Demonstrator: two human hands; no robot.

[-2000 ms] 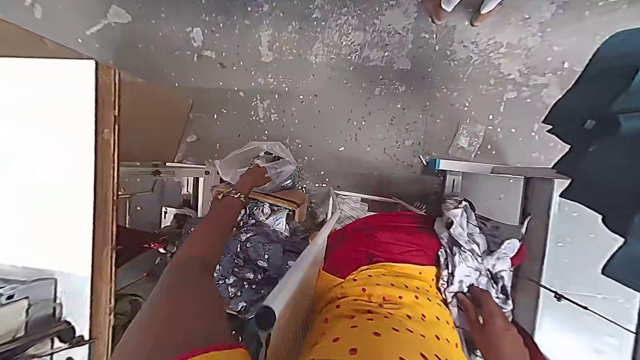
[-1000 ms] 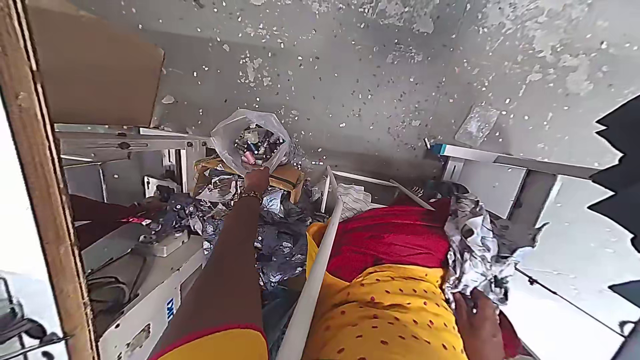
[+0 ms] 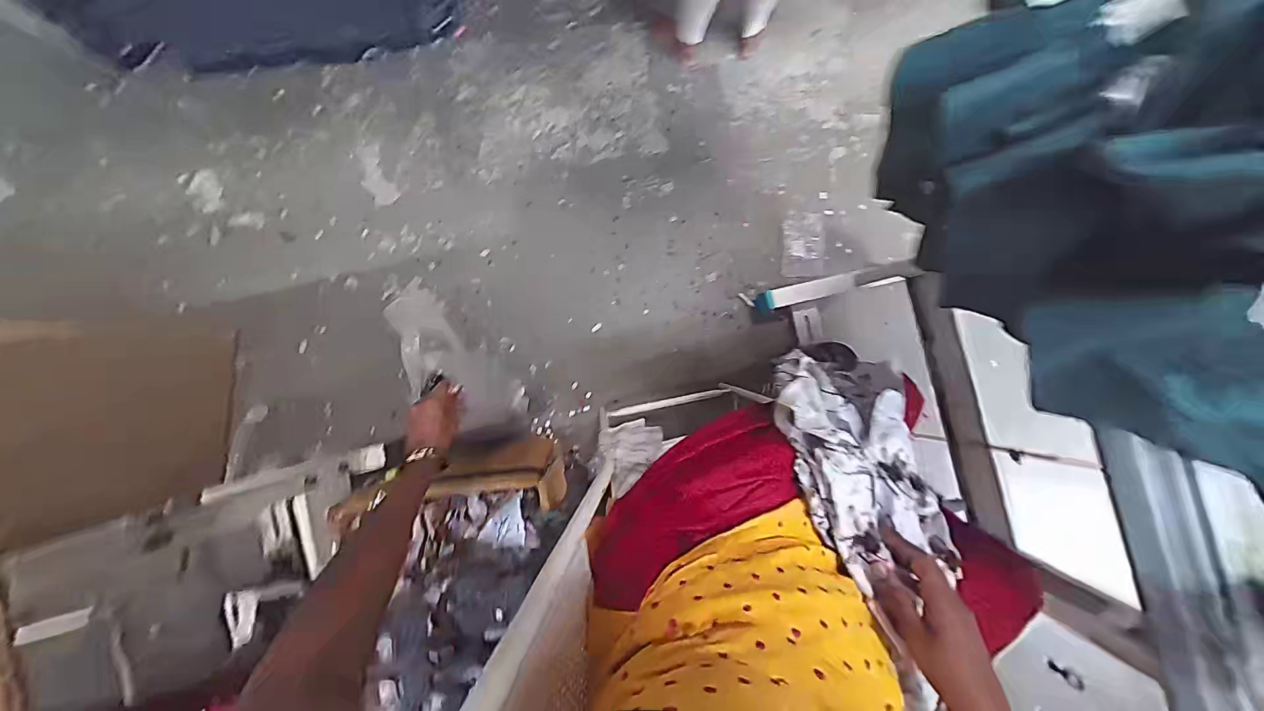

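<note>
My left hand (image 3: 434, 420), a bracelet at its wrist, is stretched out over a cardboard box (image 3: 494, 469) and grips a clear plastic bag (image 3: 425, 321), blurred against the floor. Below that arm lies a heap of dark printed fabric (image 3: 454, 602). My right hand (image 3: 913, 597) rests on a crumpled white and grey printed cloth (image 3: 839, 454) over my right thigh, its thumb and fingers at the cloth's edge. My lap is covered by yellow dotted and red clothing (image 3: 750, 622).
A white-edged frame (image 3: 548, 583) stands between the fabric heap and my lap. Brown cardboard (image 3: 109, 425) lies left. Dark teal fabric pieces (image 3: 1076, 188) hang at right beside a white table frame (image 3: 1037, 474). Another person's feet (image 3: 716, 44) are on the littered concrete floor (image 3: 553, 227).
The plastic bag stood open with small items showing inside one second ago; now it is stretched and blurred at my left hand. My right hand stays at the printed cloth. The view has swung.
</note>
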